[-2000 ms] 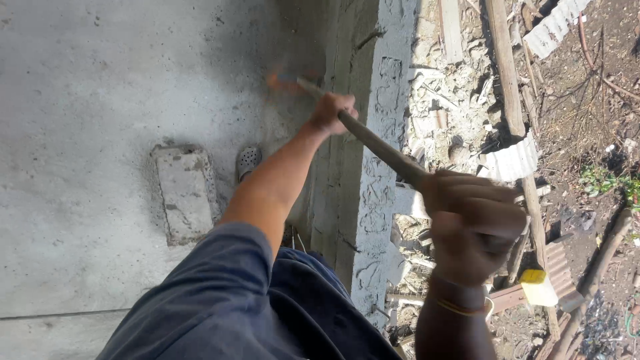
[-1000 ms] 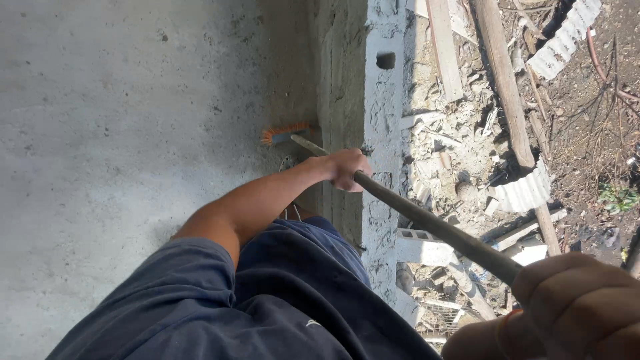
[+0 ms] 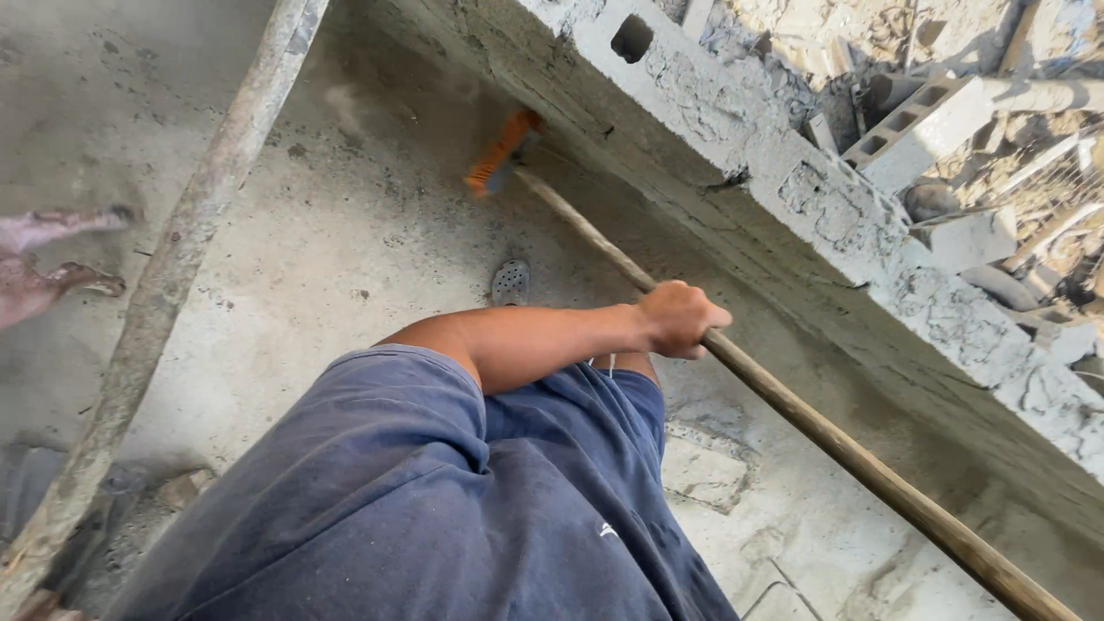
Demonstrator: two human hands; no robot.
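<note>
My left hand (image 3: 686, 319) is closed around the long wooden handle (image 3: 828, 435) of a broom, in front of my body. The handle slants from the lower right corner up to the broom head (image 3: 504, 153). Its orange bristles are slightly blurred and lie at the dusty concrete floor (image 3: 345, 259), close to the foot of a concrete block wall (image 3: 673, 112). My right hand is out of view, as is the handle's far end.
The wall runs diagonally along the right, with broken hollow blocks (image 3: 918, 129) and rubble beyond. A rough pole (image 3: 185, 224) crosses the left side. An animal's legs (image 3: 73, 280) show at the left edge. Below my left hand, a block (image 3: 707, 466) lies on the floor.
My right hand, seen earlier on the upper part of the handle, has left the view. My left hand still grips the handle. The view has turned, bringing in the pole and animal's legs.
</note>
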